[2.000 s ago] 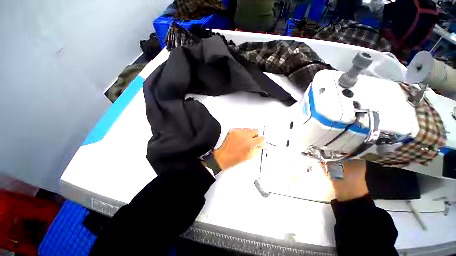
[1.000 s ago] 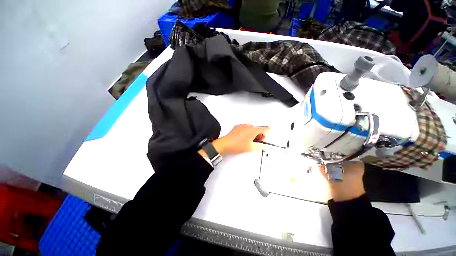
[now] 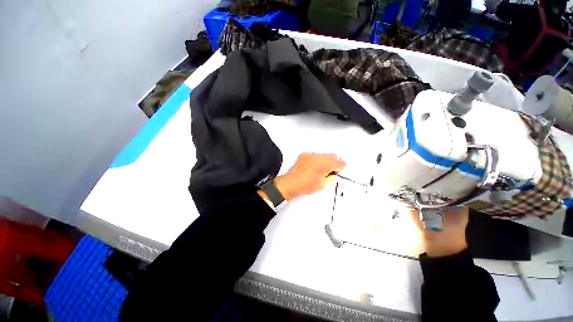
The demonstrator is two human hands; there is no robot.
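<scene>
The white sewing machine head (image 3: 433, 135) with a blue stripe stands at the right over the pale needle plate panel (image 3: 371, 220). My left hand (image 3: 311, 174) rests left of the panel with its fingers bent. A thin dark line runs from its fingertips towards the needle area; I cannot tell whether it is a held tool or a panel edge. My right hand (image 3: 447, 233) is under the head by the presser foot area (image 3: 408, 196), its fingers partly hidden by metal parts and glare. Dark grey cloth (image 3: 235, 126) lies loosely behind my left wrist.
Plaid cloth (image 3: 371, 69) lies behind the machine head. Tan check cloth (image 3: 543, 182) hangs on the machine arm, near a thread cone (image 3: 556, 104). A dark pad (image 3: 499, 236) lies under the arm. Blue crates (image 3: 85, 286) stand beside the table, whose ruler-marked edge (image 3: 301, 299) faces me.
My left hand has moved right and slightly up, towards the top left of the panel. My right hand stays under the head. The view has shifted slightly.
</scene>
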